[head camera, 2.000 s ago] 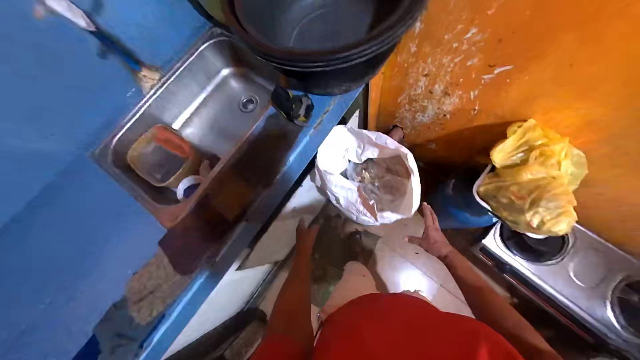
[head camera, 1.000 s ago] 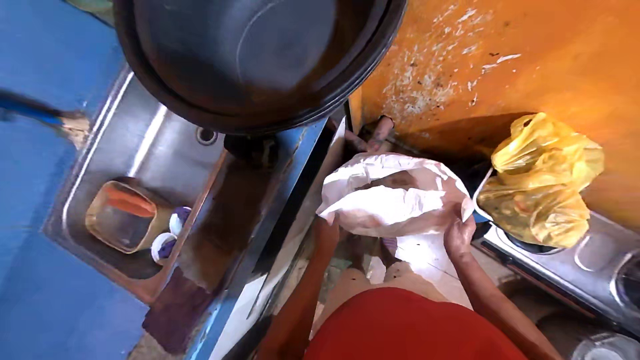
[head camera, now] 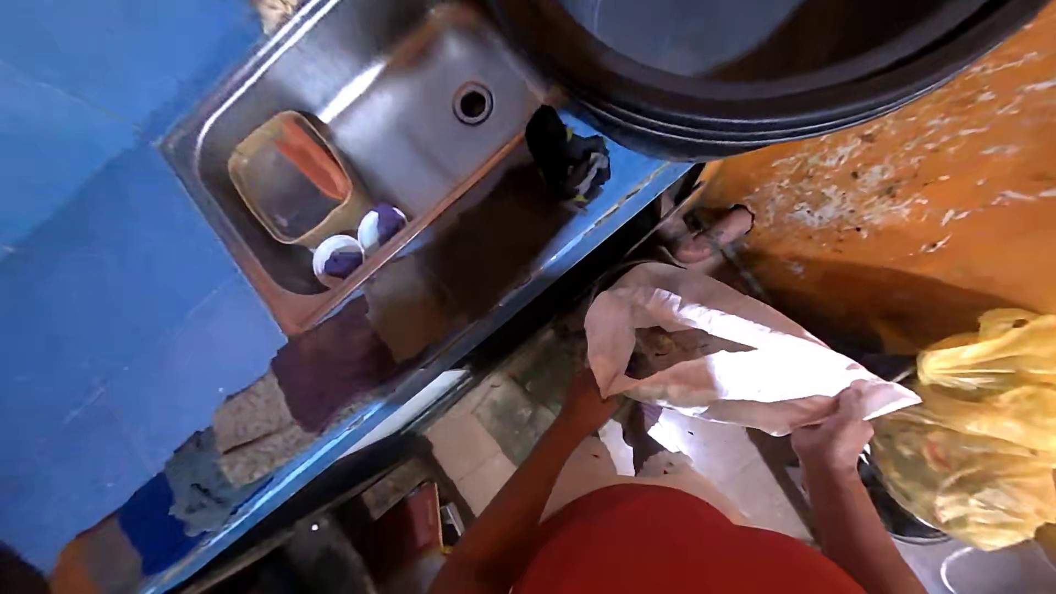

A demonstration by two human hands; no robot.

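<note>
A white plastic sack hangs with its mouth up in front of my body, with dark, unclear contents partly visible inside. My left hand grips the near left edge of its rim. At the right corner of the mouth, my right hand is closed on the rim, drawing the opening into a long, narrow shape. The sack's lower part is hidden by its rim.
A steel sink on the left holds a plastic container and small cups. Large black basins overhang the blue counter. Folded cloths line its edge. A yellow plastic bag sits right, beside the orange wall.
Two seconds ago the sack stood open and round, with my left hand apart from it. Now both hands hold its rim, and its mouth is stretched narrower. The view has shifted.
</note>
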